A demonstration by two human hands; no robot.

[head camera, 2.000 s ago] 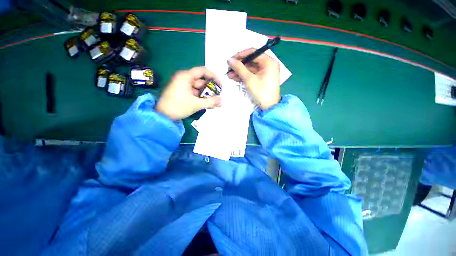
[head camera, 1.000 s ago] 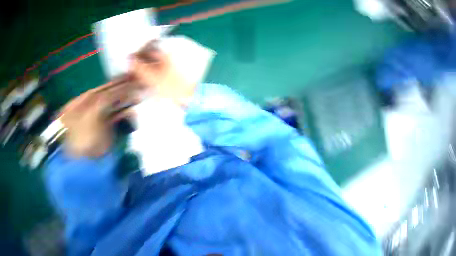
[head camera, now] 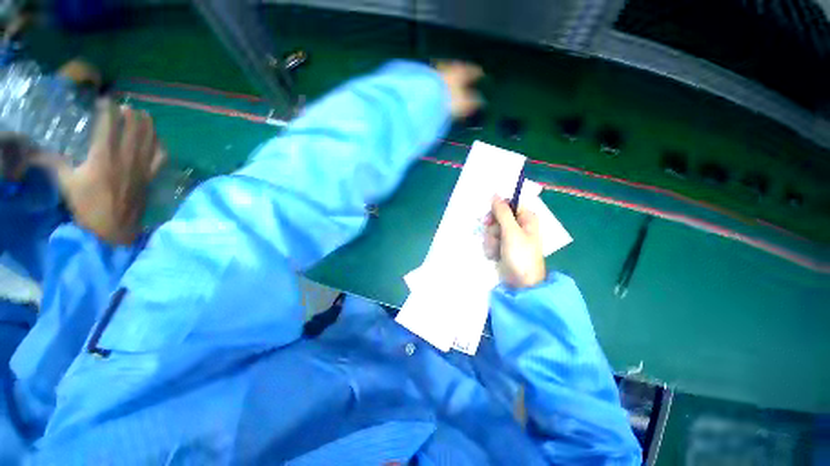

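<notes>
White label sheets (head camera: 455,246) lie overlapping on the green mat, reaching past its front edge. My right hand (head camera: 517,244) rests on them, closed around a slim dark pen (head camera: 518,194) that points up. My left hand (head camera: 462,88) is stretched far forward over the dark green belt; it is small and blurred, partly hidden by its sleeve, and whether it holds anything cannot be told. Small black parts (head camera: 610,138) sit spaced along the belt, to the right of my left hand.
Dark tweezers (head camera: 632,257) lie on the mat at the right. At the left, another person's hand (head camera: 114,173) is beside a clear plastic object (head camera: 45,105). My left sleeve covers much of the mat's left side. A grey frame (head camera: 244,45) stands behind the belt.
My left hand has left the sheets and reached forward over the belt; the module it held is not visible now. The view has swung left, bringing the other person's hand in. My right hand keeps the pen.
</notes>
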